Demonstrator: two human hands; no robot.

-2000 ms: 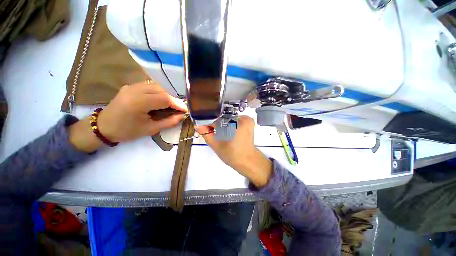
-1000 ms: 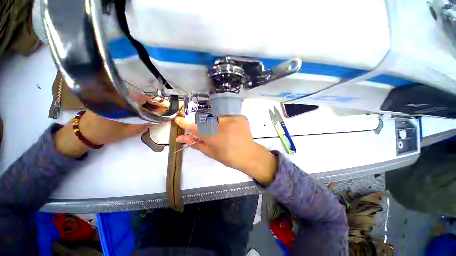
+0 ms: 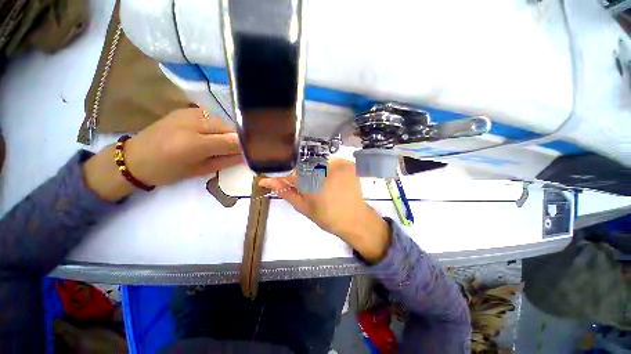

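A narrow brown strip (image 3: 254,238) with a lengthwise centre line runs from the needle area over the table's front edge. A tan-brown panel (image 3: 138,86) with a pale beaded edge lies left of the machine head. My left hand (image 3: 183,148) is left of the needle area, its fingertips hidden behind the shiny curved object; what it holds cannot be told. My right hand (image 3: 332,200) is beside the strip's upper end, below the grey ridged block (image 3: 312,177), with a thin silver tool between its fingers. The needle is hidden.
The shiny curved object (image 3: 266,83) blocks the centre. The white machine head (image 3: 429,62) spans the back. Snips (image 3: 400,202) lie right of my right hand. Brown piles (image 3: 45,24) are at the far left, a blue crate (image 3: 149,318) and brown ribbons (image 3: 492,304) below the table.
The view has shifted, and the shiny object now stands upright over the centre, as it did two seconds ago. Both hands stay close to the needle area.
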